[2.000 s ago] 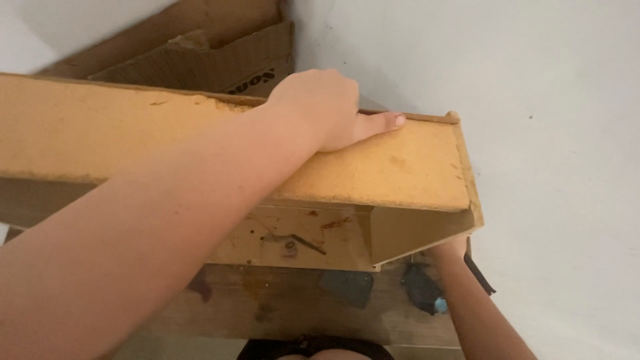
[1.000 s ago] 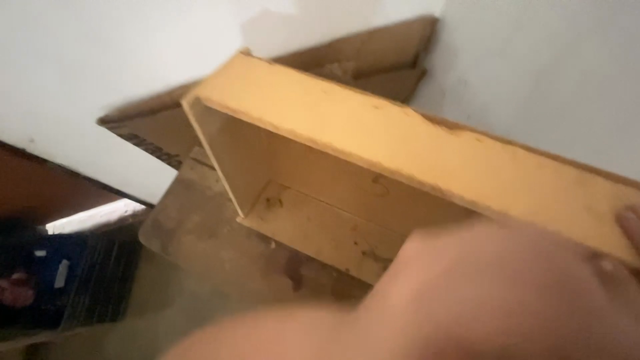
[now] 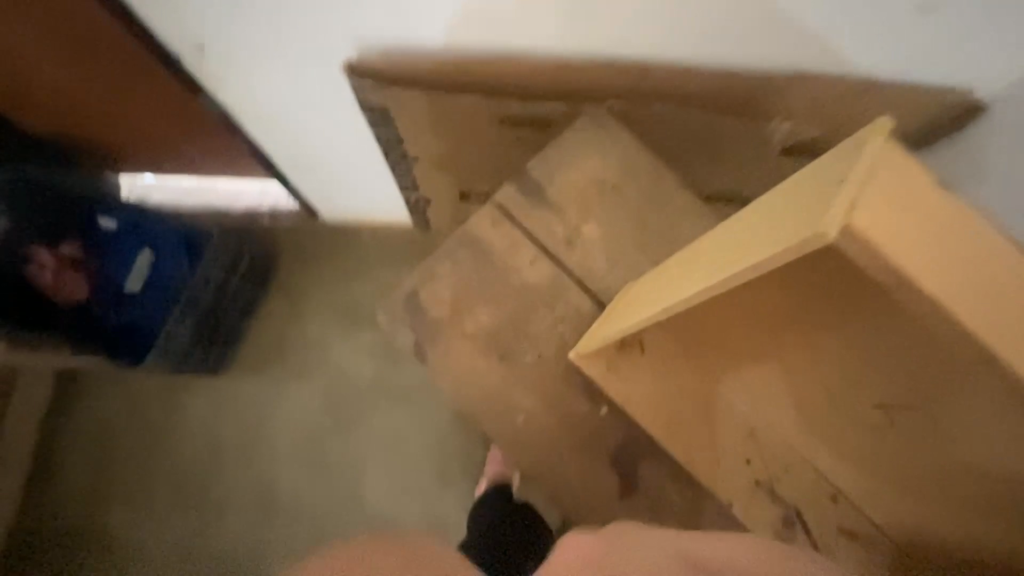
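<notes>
A yellowish open box or drawer (image 3: 928, 208) stands tilted at the right, its open side toward me and its far right part cut off by the frame. Small dark bits of debris (image 3: 792, 512) lie inside it. Neither my left hand nor my right hand can be made out. Blurred bare skin (image 3: 680, 552) shows along the bottom edge; whether it is arm or leg is unclear. Whatever holds or supports the box is out of sight.
Worn brown sheets (image 3: 512, 296) lie under and beside the box. Flattened cardboard (image 3: 680, 88) leans on the white wall (image 3: 320, 104). A foot (image 3: 494, 470) and black cloth (image 3: 508, 532) show below. Dark and blue items (image 3: 152, 280) sit at the left, near a reddish-brown panel (image 3: 136, 96).
My hands, seen on the box two seconds ago, are out of view. The view has swung left, bringing in the floor and the dark and blue items.
</notes>
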